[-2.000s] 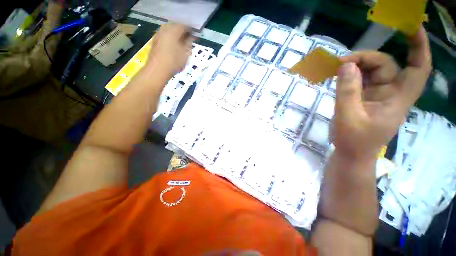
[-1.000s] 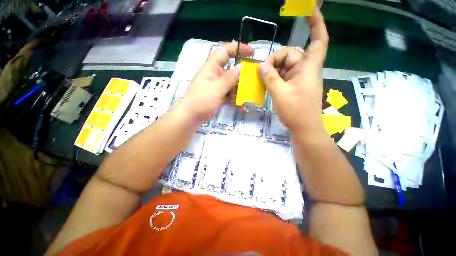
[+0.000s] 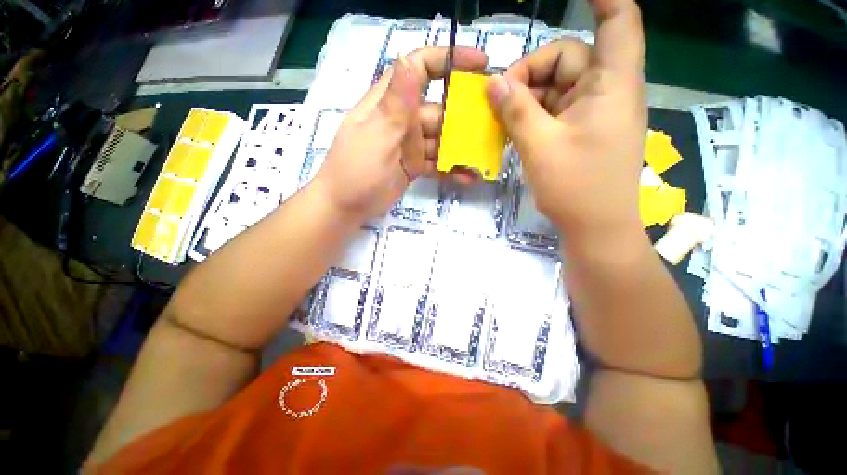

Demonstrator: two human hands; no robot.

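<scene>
My left hand (image 3: 376,139) holds a thin dark rectangular frame (image 3: 451,42) upright above the tray; the frame's top is cut off by the picture's upper edge. A yellow die-cut sticker (image 3: 472,125) with a notched lower end lies against the frame's lower part. My right hand (image 3: 580,125) pinches the sticker's upper right edge between thumb and fingers; its raised index finger is cut off by the upper edge. The whitish blister tray (image 3: 555,371) lies below both hands, with frames in its pockets. Whether the sticker is stuck to the frame I cannot tell.
On the left are a stack of yellow sticker sheets (image 3: 186,181), a white cut-out sheet (image 3: 249,176) and a beige block (image 3: 119,165). On the right are yellow scraps (image 3: 661,204), a white liner pile (image 3: 780,213) and a blue pen (image 3: 763,332). Part of a person shows at far left.
My left hand has come from the left side and taken hold of a frame. My right hand has brought the sticker to it. The view has turned and shifted.
</scene>
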